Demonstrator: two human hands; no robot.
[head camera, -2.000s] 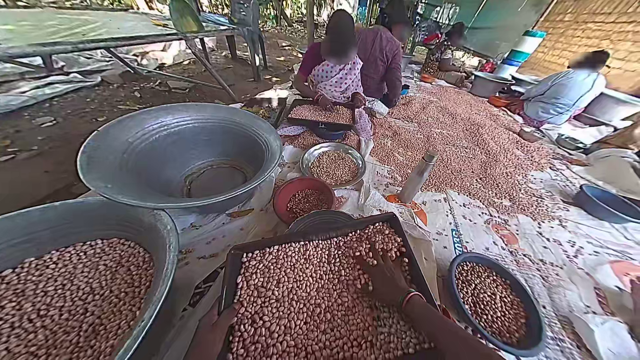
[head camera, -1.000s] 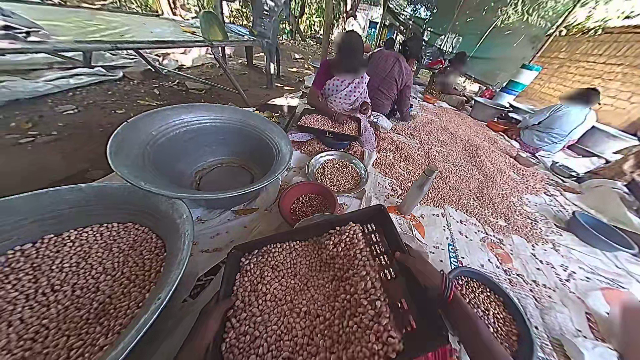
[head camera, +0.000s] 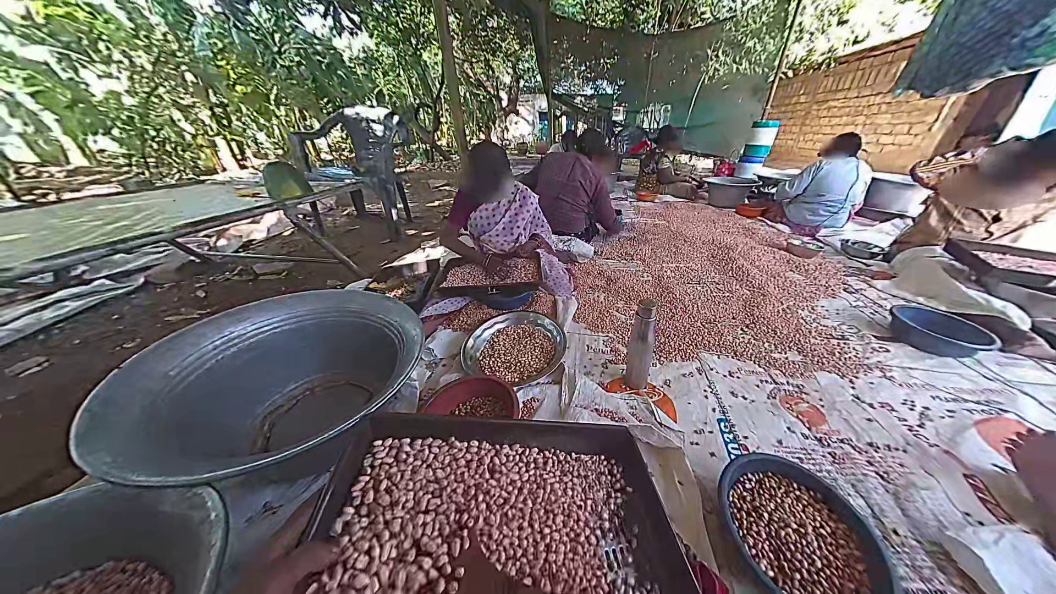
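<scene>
A dark rectangular plastic tray (head camera: 631, 462) full of pinkish-brown nuts or seeds (head camera: 462, 495) lies low in the middle of the head view. My left hand (head camera: 289, 565), blurred, grips its left side near the bottom edge. At the bottom centre, over the nuts, a blurred dark shape appears to be my right hand (head camera: 487, 569); its fingers cannot be made out. Left of the tray stands a big grey metal basin (head camera: 247, 371) without nuts. A second metal basin (head camera: 140, 528) below it holds nuts. On the right a dark bowl (head camera: 804, 528) is full of browner nuts.
Beyond the tray are a red bowl (head camera: 472, 396), a steel bowl (head camera: 513, 351) of nuts and a metal bottle (head camera: 642, 346). A wide nut heap (head camera: 701, 289) covers printed sacks (head camera: 767, 412). Several people sit around it, one with a similar tray (head camera: 487, 289). A blue basin (head camera: 945, 330) stands right.
My right hand has left the tray's right edge, where it was one second ago, and the nuts now spread over more of the tray. The view has tilted upward.
</scene>
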